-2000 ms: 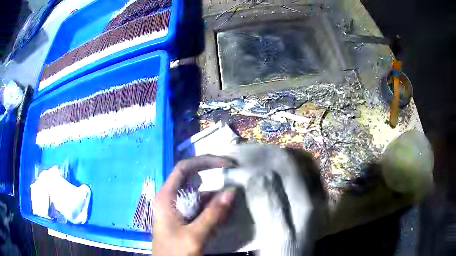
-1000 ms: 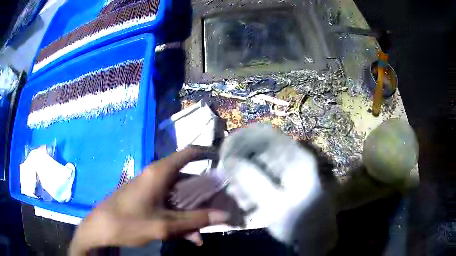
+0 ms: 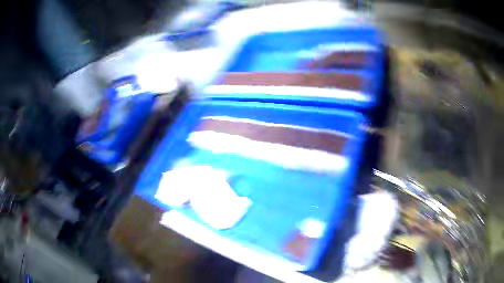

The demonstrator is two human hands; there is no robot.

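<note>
The frame is strongly blurred. The near blue tray (image 3: 276, 190) lies in the middle, with a row of brown-red leads with white ends (image 3: 271, 138) across it. A crumpled white cloth or glove (image 3: 213, 199) lies in its near left part. A small bunch of leads (image 3: 301, 240) lies in its near right corner. A second blue tray (image 3: 378, 66) behind it holds more rows of leads (image 3: 293, 82). I can make out neither my left hand nor my right hand.
A white, blurred item (image 3: 373, 229) lies right of the near tray. The stained bench board with silvery scraps (image 3: 431, 204) is at the right. A smaller blue container (image 3: 124, 130) stands at the left. Dark, blurred clutter fills the lower left.
The view has swung left, so the trays now sit in the middle and right. My bare left hand, the brown-red bunch and my gloved right hand are no longer seen.
</note>
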